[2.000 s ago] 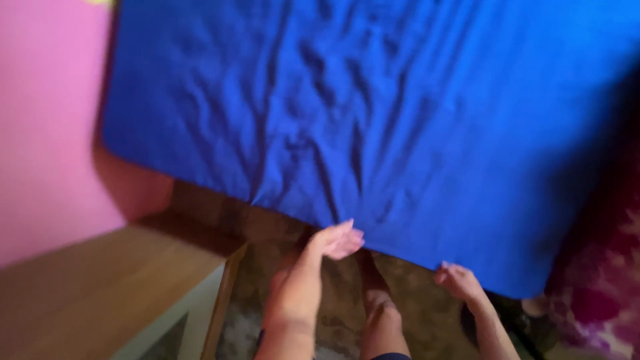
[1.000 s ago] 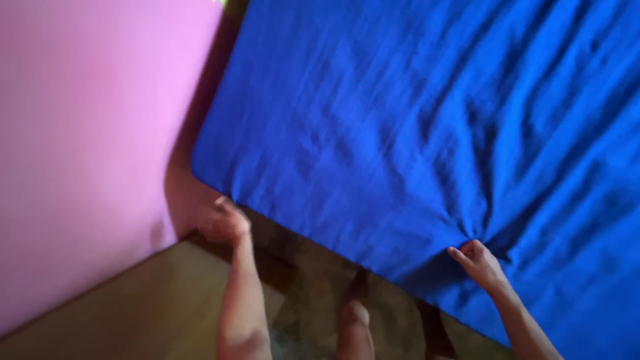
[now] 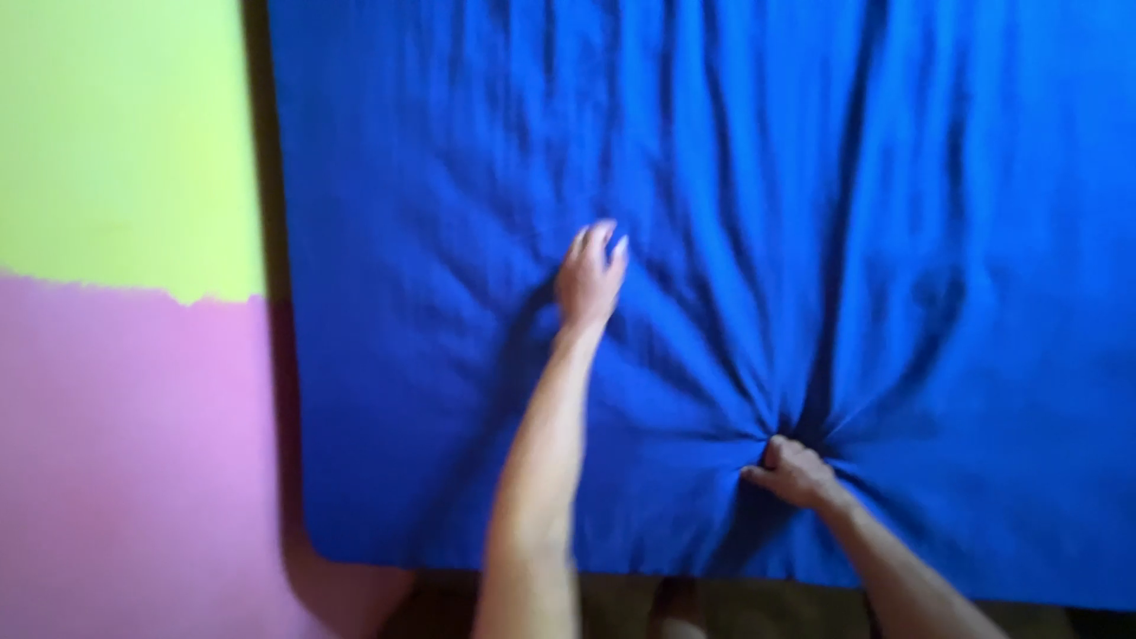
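Note:
A blue sheet (image 3: 426,355) covers what looks like a mattress and fills most of the view. My right hand (image 3: 794,470) grips a bunch of the sheet near its lower edge, and folds fan out upward and sideways from that grip. Farther up and to the left, my left hand (image 3: 590,275) is over the sheet with its fingers apart, holding nothing. Whether it touches the cloth cannot be told.
At the left stands a wall, painted yellow-green (image 3: 124,142) above and pink (image 3: 133,444) below, beside the mattress's left edge. Below the near edge, part of my leg (image 3: 679,612) shows against the dark floor.
My left hand has moved from the sheet's near left corner up over its middle. My right hand, near the edge two seconds ago, now has a bunch of sheet gathered in it. The view has shifted.

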